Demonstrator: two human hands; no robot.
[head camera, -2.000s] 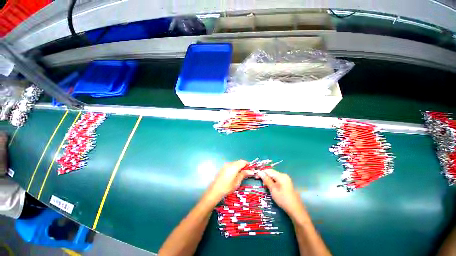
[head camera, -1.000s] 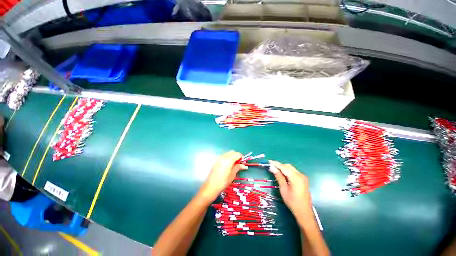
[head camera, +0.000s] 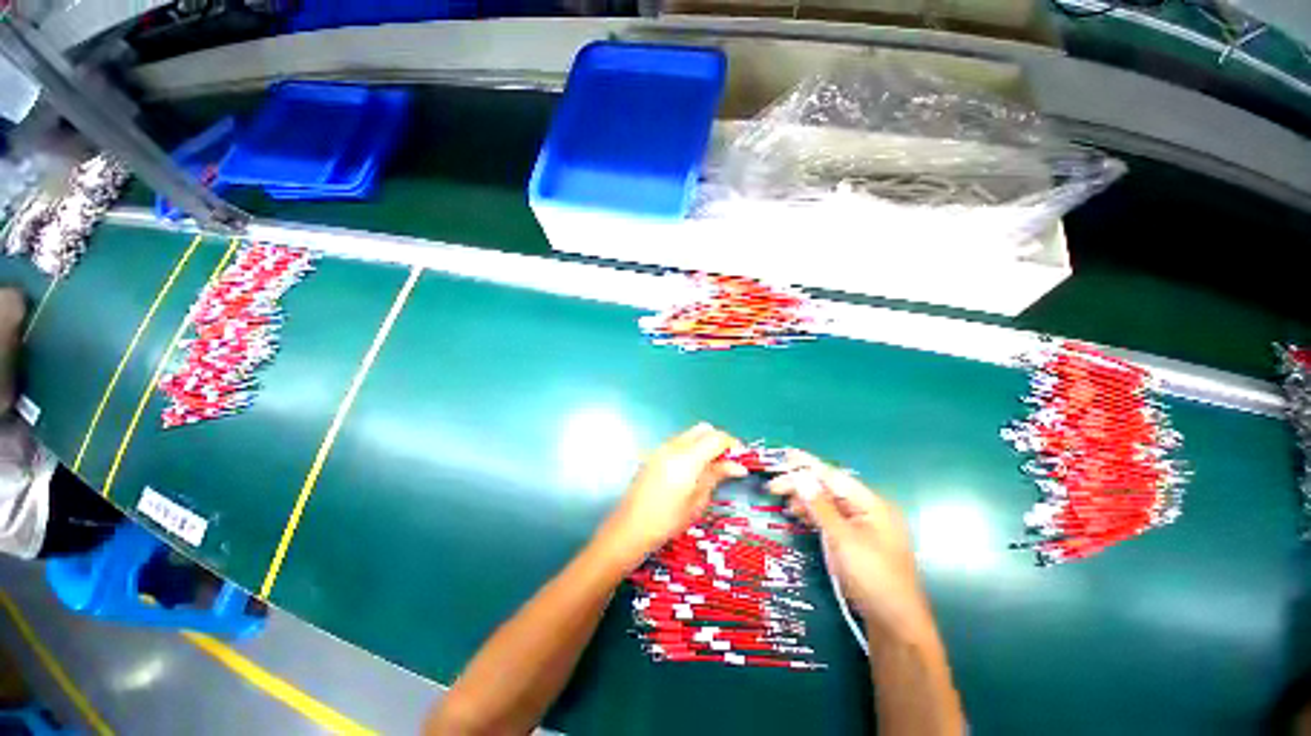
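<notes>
My left hand (head camera: 679, 489) is shut on a small bunch of red wire leads (head camera: 751, 459) with pale ends, above the far edge of the working pile. My right hand (head camera: 848, 521) pinches at the right end of the leads; a thin white strip (head camera: 845, 601) runs from it down along the wrist. The fingertips of both hands are close together, and the exact contact is too small to tell. The working pile of red leads with white sleeves (head camera: 722, 592) lies fanned between my forearms on the green bench.
More red lead piles lie at the far edge (head camera: 730, 312), right (head camera: 1100, 453) and left (head camera: 237, 334). Behind the bench are a white box (head camera: 805, 259) with a blue tray (head camera: 633, 130) and clear plastic bag (head camera: 920, 144). A person's sleeve (head camera: 26, 496) shows far left.
The view has shifted, so the box and trays sit higher in the picture. My hands have come closer together than one second ago. The white strip now curves along my right wrist.
</notes>
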